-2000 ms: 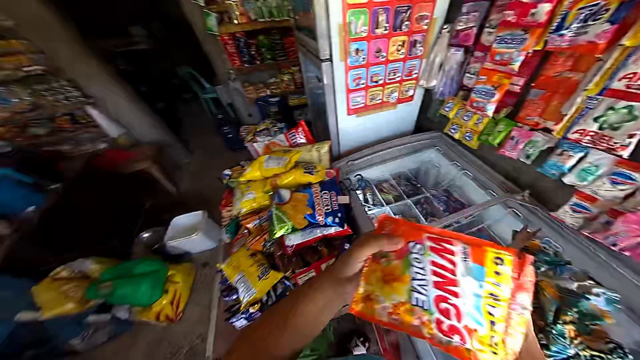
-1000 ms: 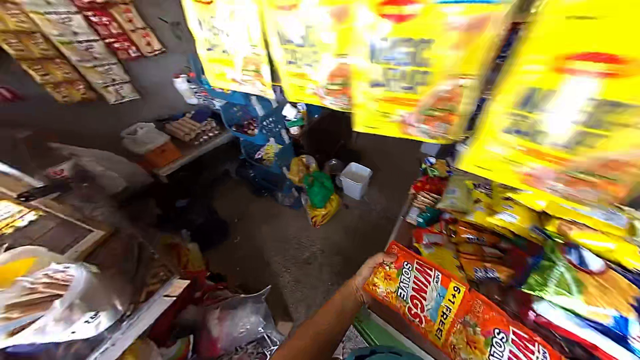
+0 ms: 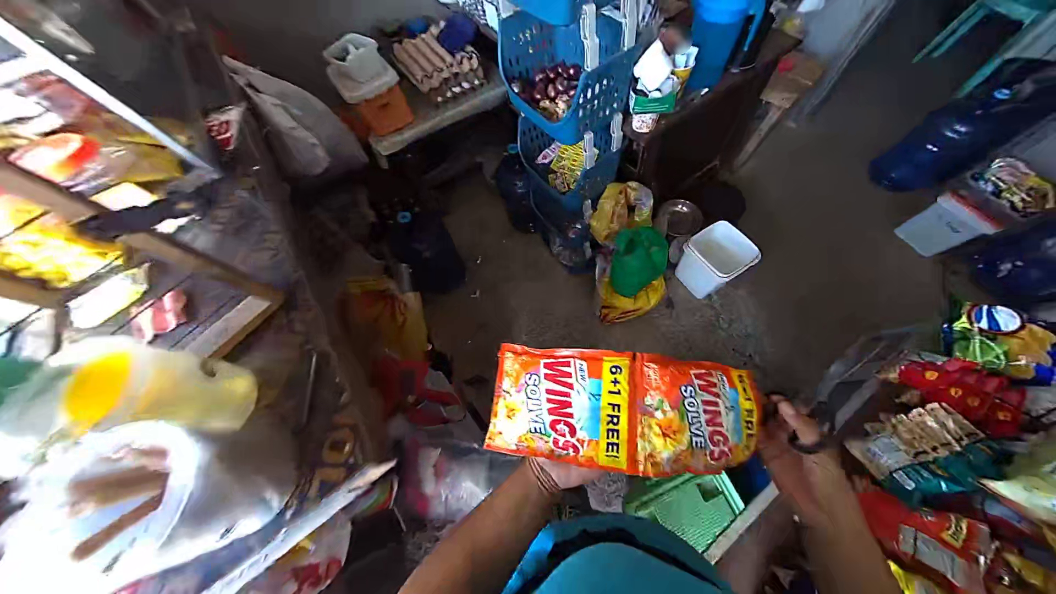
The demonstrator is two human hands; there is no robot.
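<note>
A strip of two joined orange Wings Solve detergent packets (image 3: 627, 412) lies across the lower middle of the view, printed side up. Beneath its left half is my left hand (image 3: 568, 473), holding it from below with most fingers hidden and a thin band at the wrist. My right hand (image 3: 792, 441) is at the strip's right end, its fingers bent around dark loops that look like the handles of black scissors (image 3: 813, 445). The blades cannot be made out.
A green plastic basket (image 3: 689, 503) is below the strip. Ahead stand blue stacked baskets (image 3: 565, 107), a white bucket (image 3: 718, 257) and a green bag (image 3: 638, 260). Snack packs (image 3: 936, 528) are piled at right; a wooden-framed rack (image 3: 190, 260) and white plastic bag (image 3: 206, 487) are at left.
The view has swung left, away from the chest freezer. The strip now lies fully in view between both hands; one second ago only my left hand showed, at its left end.
</note>
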